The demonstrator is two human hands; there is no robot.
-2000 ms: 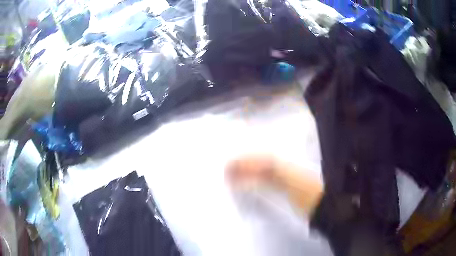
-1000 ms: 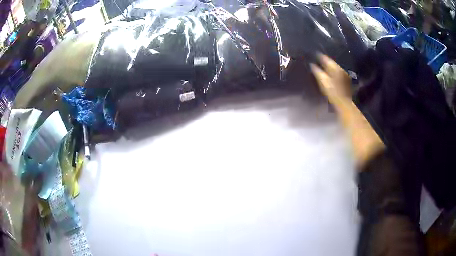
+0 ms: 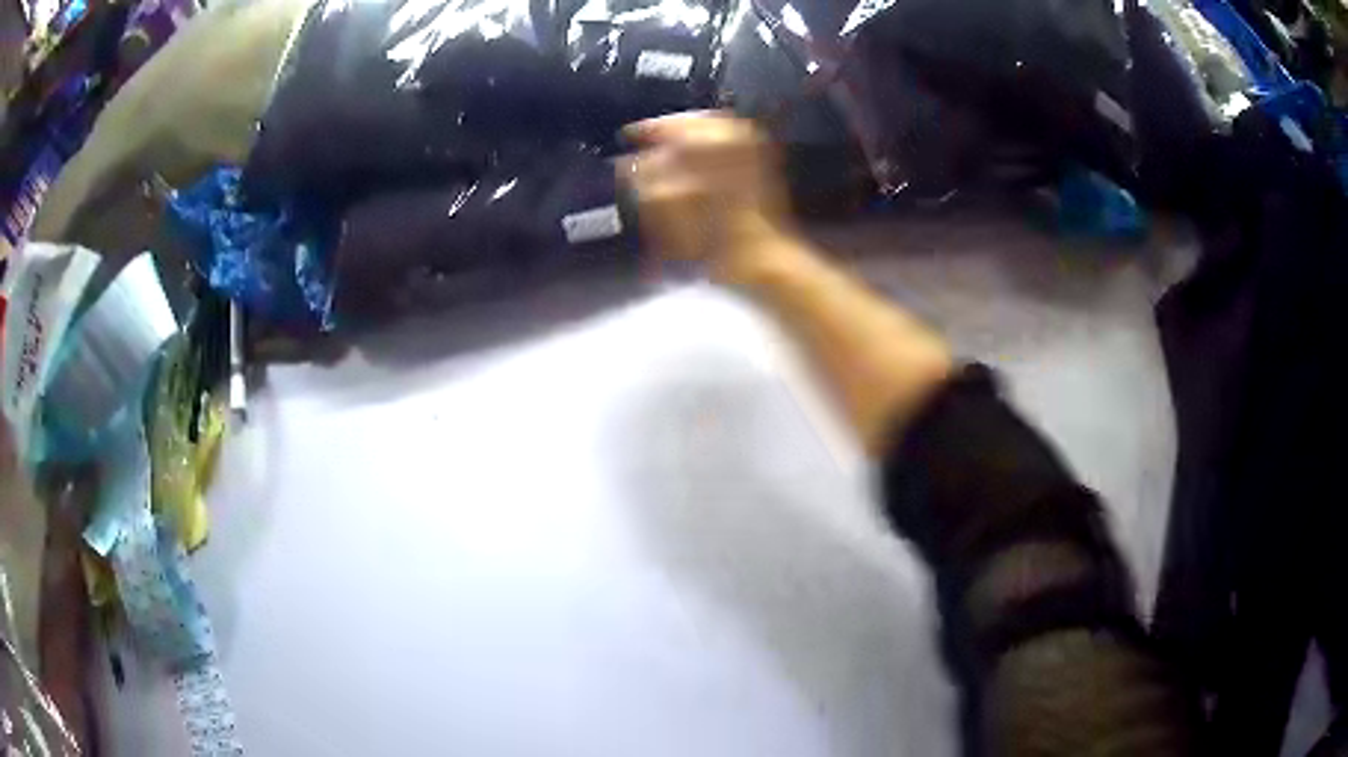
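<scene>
My right hand [image 3: 707,189] reaches in from the lower right in a dark sleeve. It is over the near edge of the packed garments [image 3: 429,178], dark cloth under glossy clear film, at the far side. Its fingers are bent and blurred; whether they grip the film cannot be told. A small white label [image 3: 593,223] shows just left of the hand, and another white label [image 3: 664,64] lies farther back. My left hand is not in view.
White table top [image 3: 444,547] in front. A strip of stickers [image 3: 163,592] hangs at left, near a blue plastic bundle [image 3: 244,252] and a pen [image 3: 237,362]. Dark unfolded garments [image 3: 1257,385] lie at right. A small blue piece [image 3: 1097,204] lies at the far right.
My right hand has moved left along the packed garments from their right part. The view has shifted a little. The bagged dark garment at lower left two seconds ago is no longer there.
</scene>
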